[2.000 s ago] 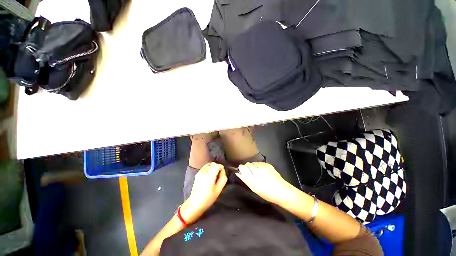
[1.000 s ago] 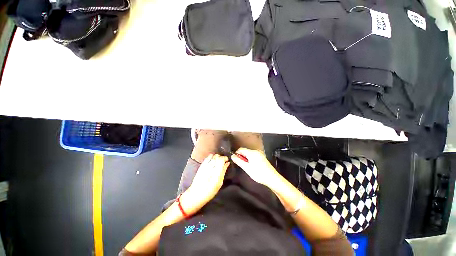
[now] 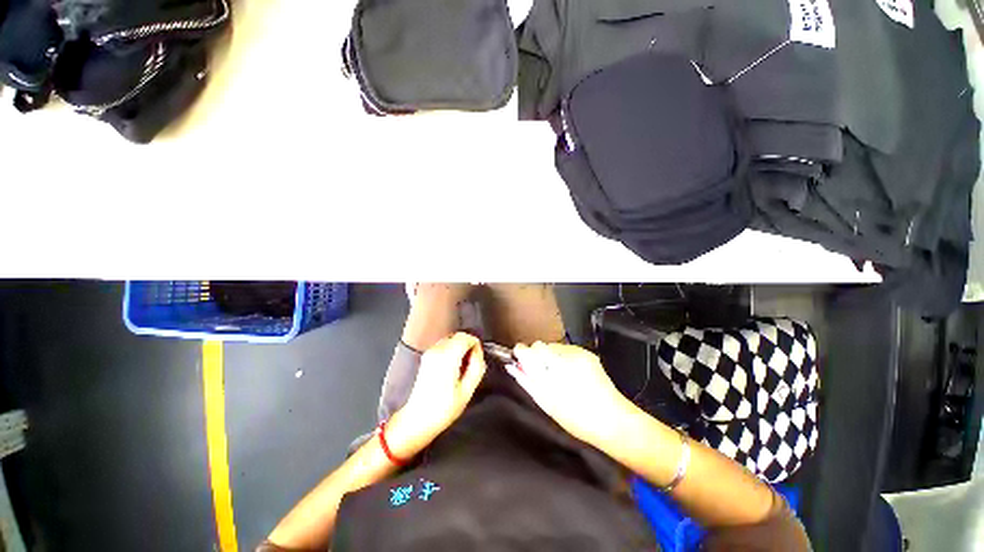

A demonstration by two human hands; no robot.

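Note:
My left hand (image 3: 448,372) and my right hand (image 3: 545,377) are close together over my lap. The fingers of both hands are pinched. A small dark piece (image 3: 497,362) shows between them and I cannot make out its shape. A small metal glint (image 3: 499,350) lies at my right fingertips, perhaps thread snips, mostly hidden by the fingers. The dark apron (image 3: 486,474) with small blue lettering covers my lap below the hands.
Black pouches (image 3: 653,135) rest on the front of a dark panel stack (image 3: 863,129). Another pouch (image 3: 435,54) and bulky black bags (image 3: 130,65) lie further left on the white table (image 3: 291,205). A blue crate (image 3: 210,323) and checkered cushion (image 3: 755,394) flank my legs.
The view has shifted, and the pouches and bags sit slightly further left in the picture than one second ago. My hands stay together at my lap; the metal glint now shows between them.

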